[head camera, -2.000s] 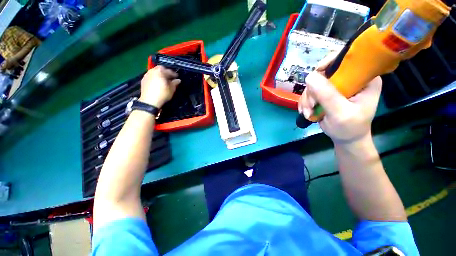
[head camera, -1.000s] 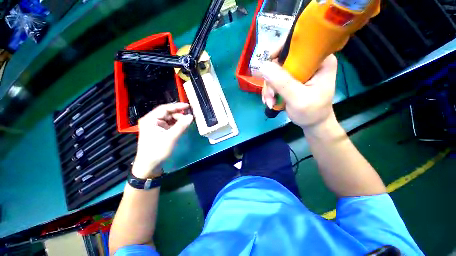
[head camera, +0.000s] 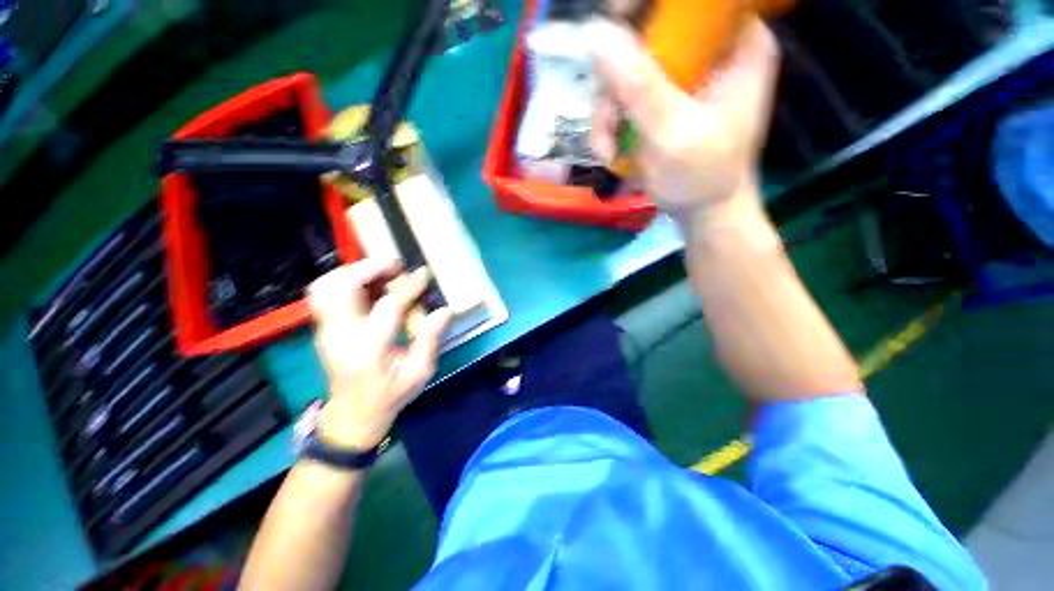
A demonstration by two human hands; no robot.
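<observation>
The black three-armed tripod leg assembly lies with its hub over the yellowish round end of the cream-white fixture. One leg runs along the fixture towards me. My left hand has its fingertips at the near end of that leg; whether a small part is between them is hidden by blur and the fingers. My right hand grips the orange electric screwdriver, tip down, over the white screw feeder. The screwdriver is blurred and cut off by the top edge.
A red bin of small black parts stands left of the fixture, partly under one leg. A black ribbed tray of slim parts lies further left. A second red bin holds the feeder. Black trays lie beyond it; a blue-clothed person shows at the right edge.
My left hand has moved from beside the fixture onto the near leg's end. My right hand has moved the screwdriver up to the feeder. The camera view has shifted to the right.
</observation>
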